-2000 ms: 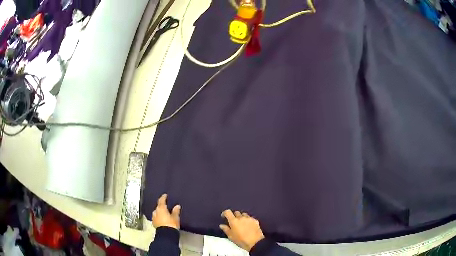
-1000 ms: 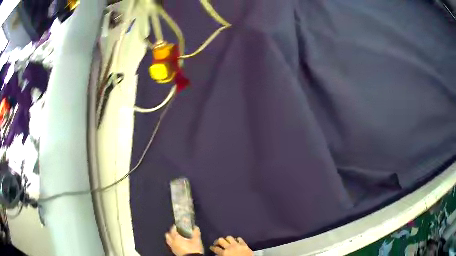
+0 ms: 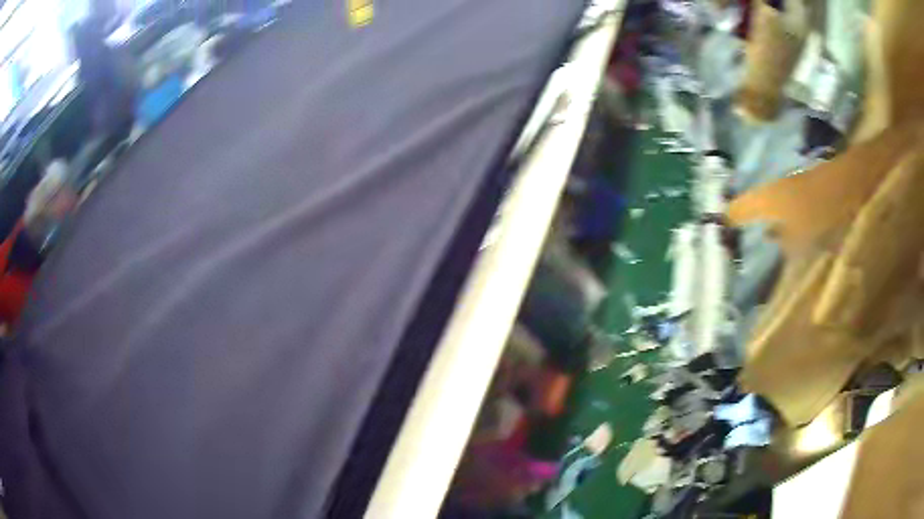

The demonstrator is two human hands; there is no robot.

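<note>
The dark navy-purple fabric (image 3: 253, 223) lies over the table and fills the left and middle of the blurred view, with long soft folds running across it. Its darker layered edge (image 3: 405, 355) runs diagonally beside the pale table rim (image 3: 496, 274). Neither of my hands is in the picture. The metal bar weight is not in view.
Green floor (image 3: 643, 213) with scattered fabric scraps (image 3: 699, 405) lies right of the table. Large brown-orange material (image 3: 831, 243) stands at the far right. A small yellow object (image 3: 360, 11) shows at the top edge. Blurred colourful items lie beyond the fabric at the left.
The view has swung along the table towards its right side. The metal weight went from the pale table onto the fabric at my left hand, and now weight, hands and paper roll are out of view.
</note>
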